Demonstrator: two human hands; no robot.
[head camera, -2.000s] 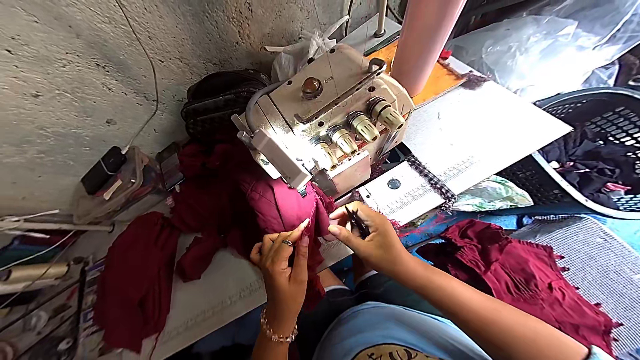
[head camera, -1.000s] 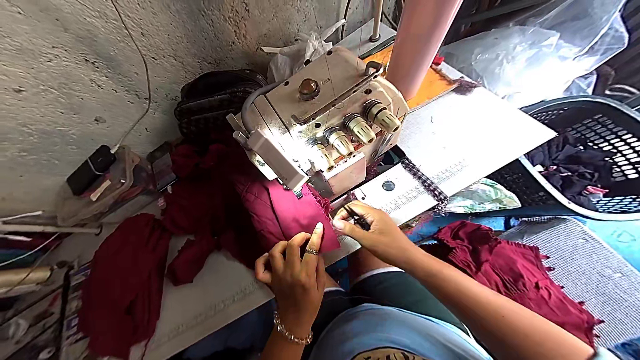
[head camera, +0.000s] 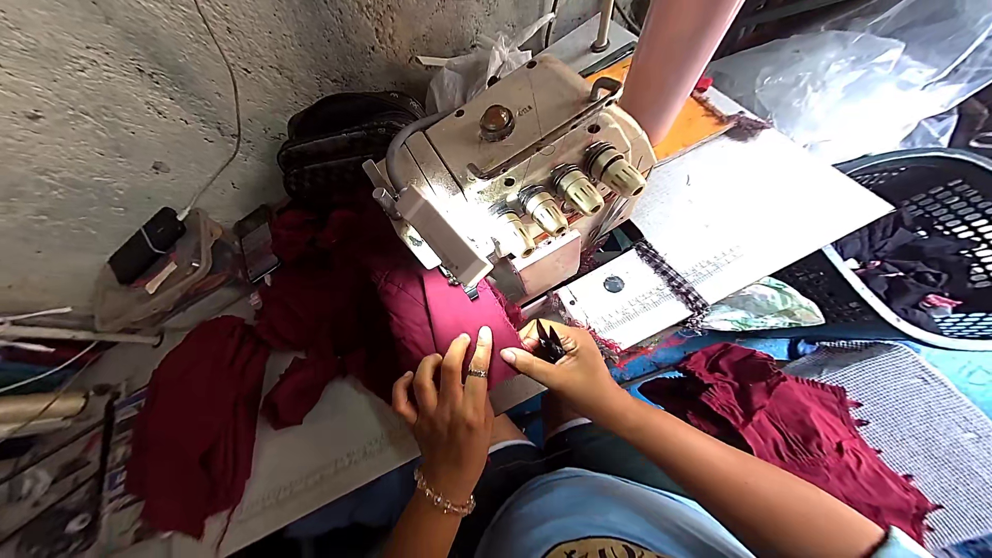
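Note:
Dark red fabric (head camera: 457, 314) lies under the presser foot area of a cream overlock sewing machine (head camera: 519, 147), whose lamp is lit. My left hand (head camera: 457, 387) rests on the fabric with its fingers spread, a ring on one finger and a beaded bracelet at the wrist. My right hand (head camera: 570, 364) pinches the fabric's right edge between thumb and forefinger, and small black thread snips (head camera: 550, 342) sit in the same hand. The needle is hidden by the machine head.
More red fabric pieces (head camera: 198, 426) lie on the left of the table, others (head camera: 806, 426) at the lower right. A black plastic basket (head camera: 922, 159) holds dark cloth. A pink thread cone or tube (head camera: 682, 62), black bag (head camera: 341, 139) and plastic box (head camera: 205, 260) stand around the machine.
The left hand has gone from pinching the fabric edge to lying on it with fingers spread. The fabric before the presser foot now lies flatter. The right hand stays at the right edge with the snips.

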